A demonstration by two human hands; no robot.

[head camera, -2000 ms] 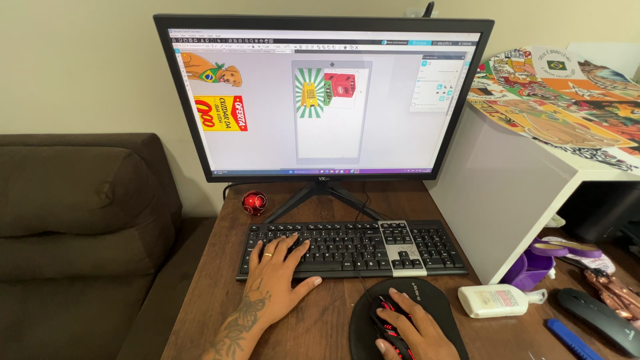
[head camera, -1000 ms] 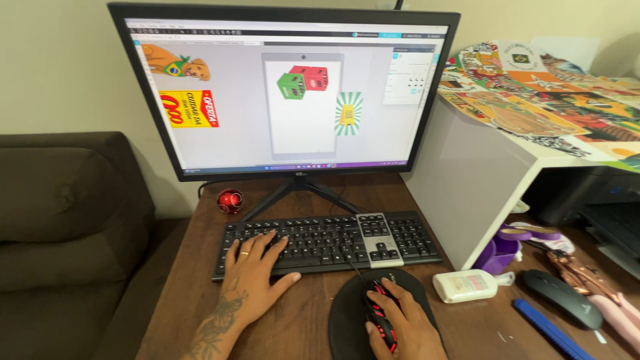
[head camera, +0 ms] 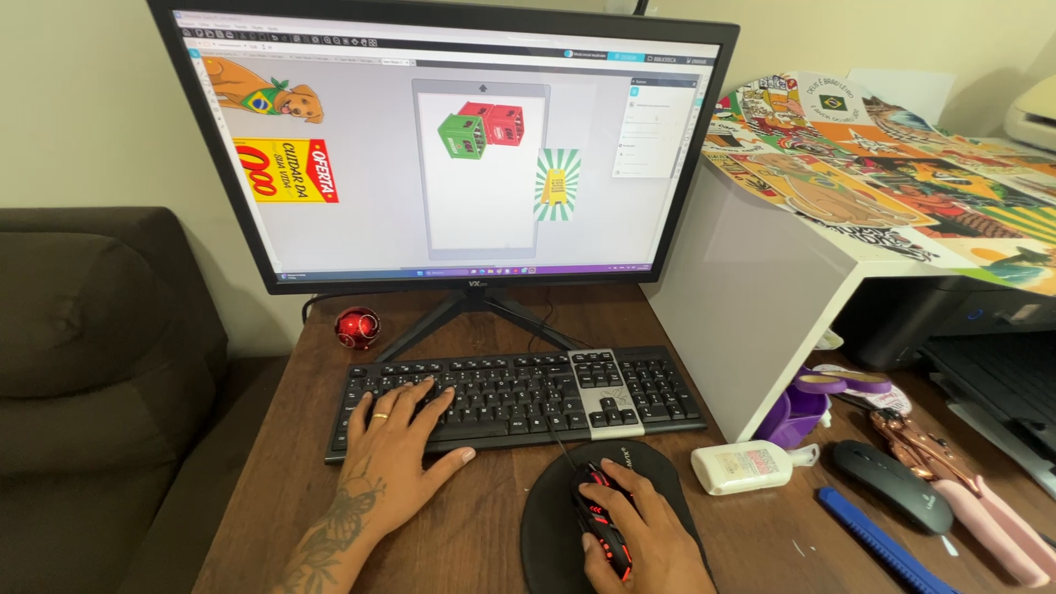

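My left hand (head camera: 400,445), with a ring on one finger, rests its fingertips on the left part of a black keyboard (head camera: 511,425), thumb spread below the keys. Under my right hand (head camera: 639,532) is a black wired mouse (head camera: 601,520) with red lights, gripped on a black mouse pad (head camera: 549,528). Behind the keyboard stands a computer monitor (head camera: 478,285). Its screen shows green and red crates near the top of a white page, a green-and-white striped picture with a yellow sign overlapping the page's right edge, and a dog and a yellow-and-red sign at left.
A red bauble (head camera: 357,328) lies left of the monitor stand. To the right are a white bottle (head camera: 742,467), a blue utility knife (head camera: 887,540), a second black mouse (head camera: 893,487) and purple-handled scissors (head camera: 841,381). Printed sheets (head camera: 899,181) cover a white shelf (head camera: 759,289) beside a black printer (head camera: 998,330).
On the screen, the striped picture has moved from over the crates to the right, then back to the page's right edge. The left hand stays on the keyboard, the right on the mouse.
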